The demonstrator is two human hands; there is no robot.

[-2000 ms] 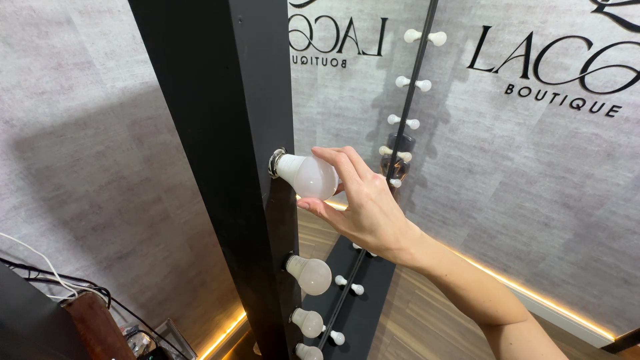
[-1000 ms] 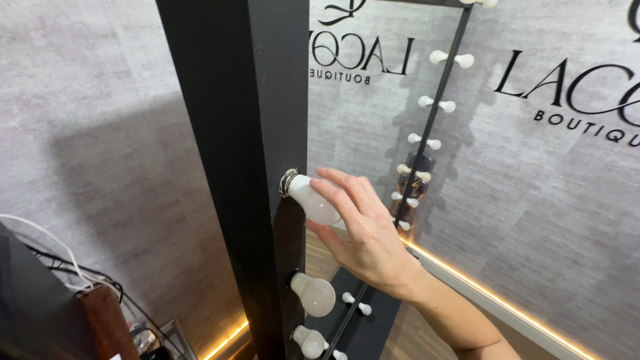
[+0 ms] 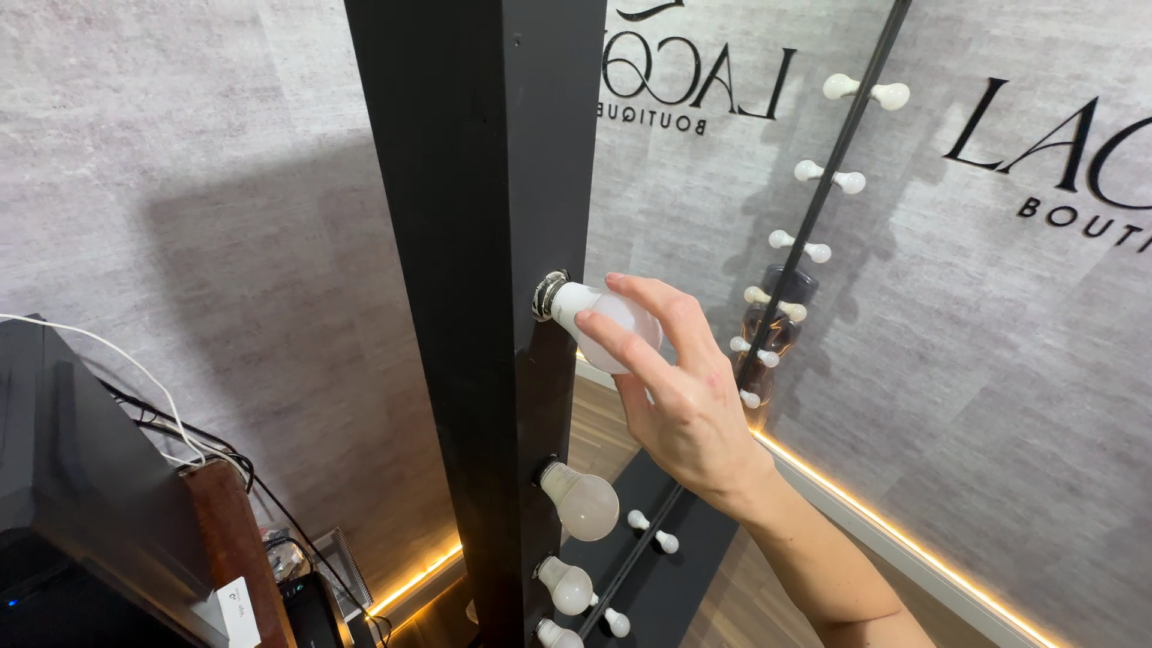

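Observation:
My right hand (image 3: 693,396) is closed around a white light bulb (image 3: 616,328), its fingers over the globe and near the bulb's neck. The bulb's base sits at a metal-rimmed socket (image 3: 549,295) in the side of a tall black mirror frame (image 3: 549,180); the thread cannot be seen. Below it, an unlit frosted bulb (image 3: 589,506) and a further one (image 3: 569,587) stick out of the same frame. My left hand is not in view.
A mirror lies right of the frame, with a row of bulbs (image 3: 848,183) along its dark far edge. A grey wall (image 3: 234,108) bears lettering on the right. At lower left are a black cabinet or case (image 3: 108,477), a brown wooden edge (image 3: 238,540) and cables (image 3: 153,360).
My right hand stays on the same bulb, but its fingers have shifted around the globe, with one now nearer the neck. The view has moved somewhat.

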